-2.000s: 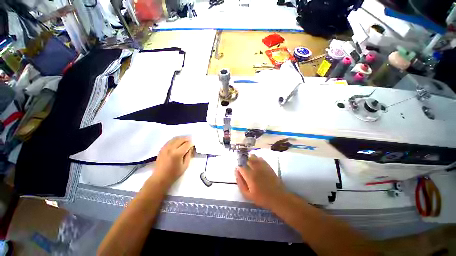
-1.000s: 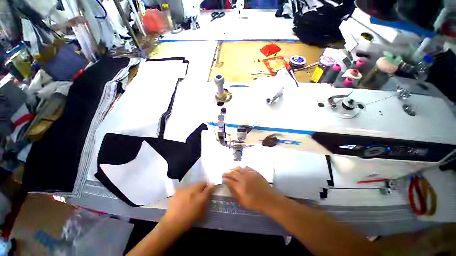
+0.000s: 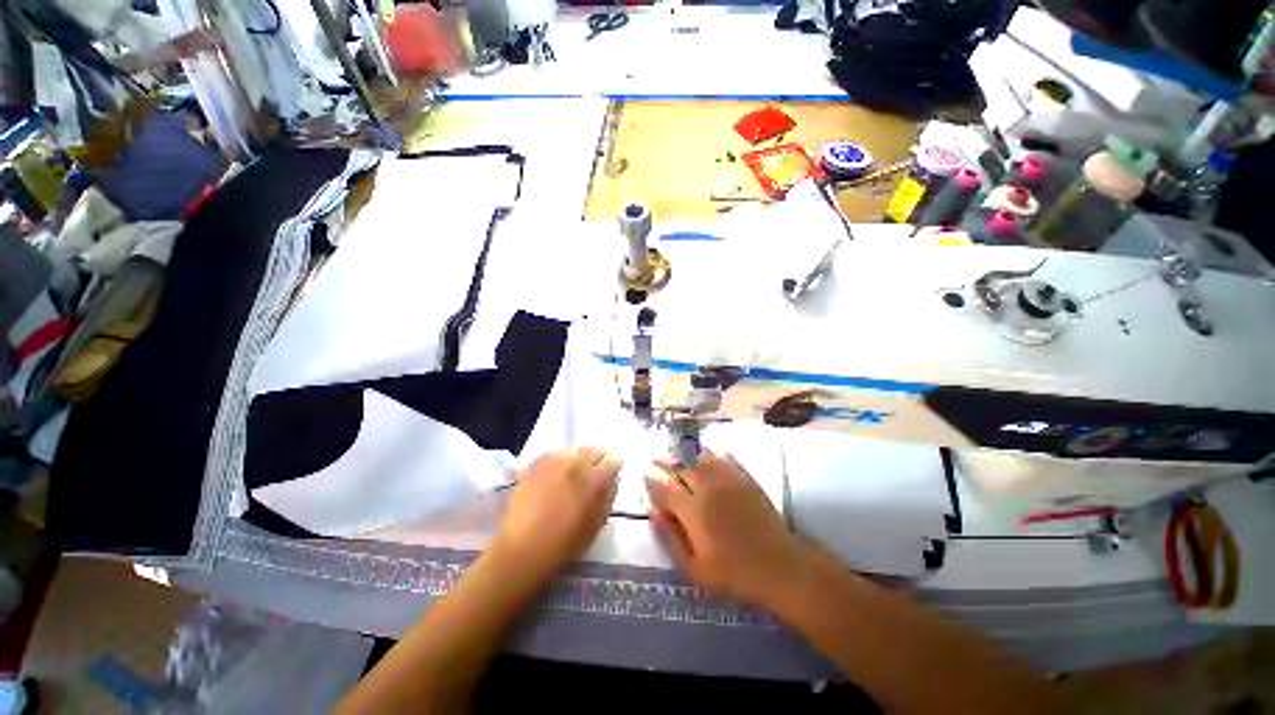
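Note:
My left hand lies flat on a white cut piece just left of the presser foot. My right hand lies at the front right of the presser foot, its fingertips close to the needle area. The fingers hide part of the cloth, and the needle is not clear. A black cut panel with a curved white piece over it spreads left of my left hand. The white sewing machine with a blue stripe stands to the right.
A stack of white pieces lies at the left, beside a stack of black panels. White pieces with black edges lie right of my right hand. Red-yellow looped handles are at the bed's right end. Thread spools stand behind the machine.
Since one second ago, the black panel and curved white piece at the left have shifted and changed folds. My left hand has moved slightly up, closer to the presser foot. The camera view has shifted.

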